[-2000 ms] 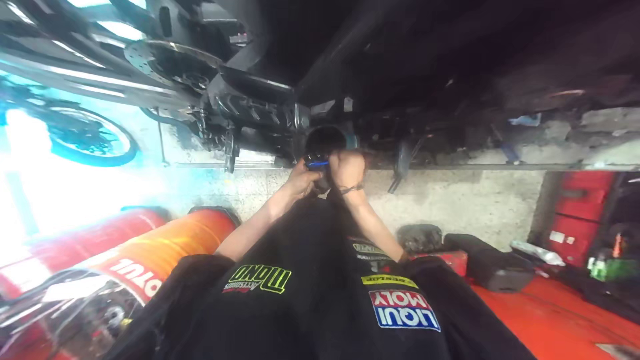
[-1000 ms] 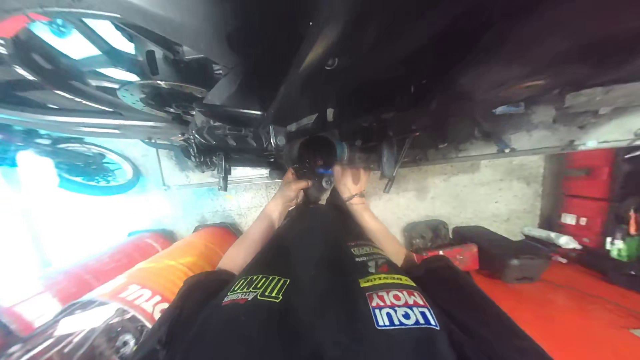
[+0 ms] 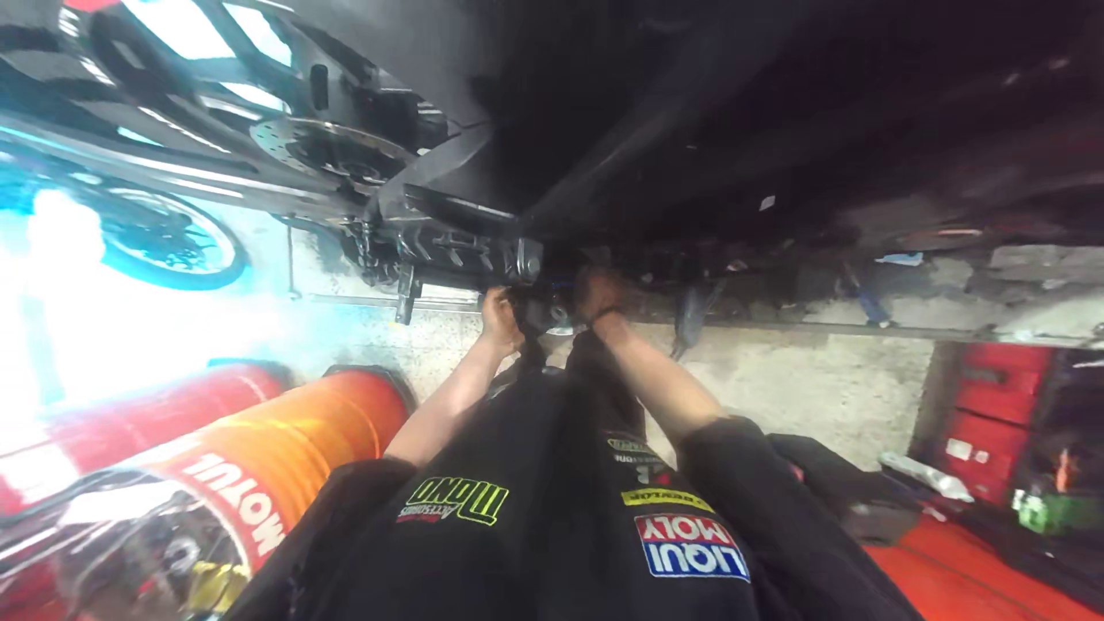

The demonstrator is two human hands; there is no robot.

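Near the middle of the head view, my left hand (image 3: 500,321) is at the underside of a motorcycle, its fingers curled against a dark part. My right hand (image 3: 601,293) is raised at the same spot, a dark band at its wrist, its fingers lost in shadow. Between the hands is a dark part with a small round metal piece (image 3: 558,312). Whether either hand grips it is too dark to tell. Just left and above are a black footpeg-like part (image 3: 407,293) and a ribbed dark assembly (image 3: 461,250). A brake disc (image 3: 332,148) and wheel lie farther left.
An orange Motul drum (image 3: 345,423) and a red drum (image 3: 207,397) stand at the lower left, a metal-part-filled bin in front. Another wheel (image 3: 172,237) is at far left. At right are a black case (image 3: 841,487), a red tool cabinet (image 3: 992,414) and a white tube (image 3: 927,477).
Both hands stay at the motorcycle's underside. My right hand has gone farther up into the shadow, and the dark part between the hands is less visible than before. The view has shifted.
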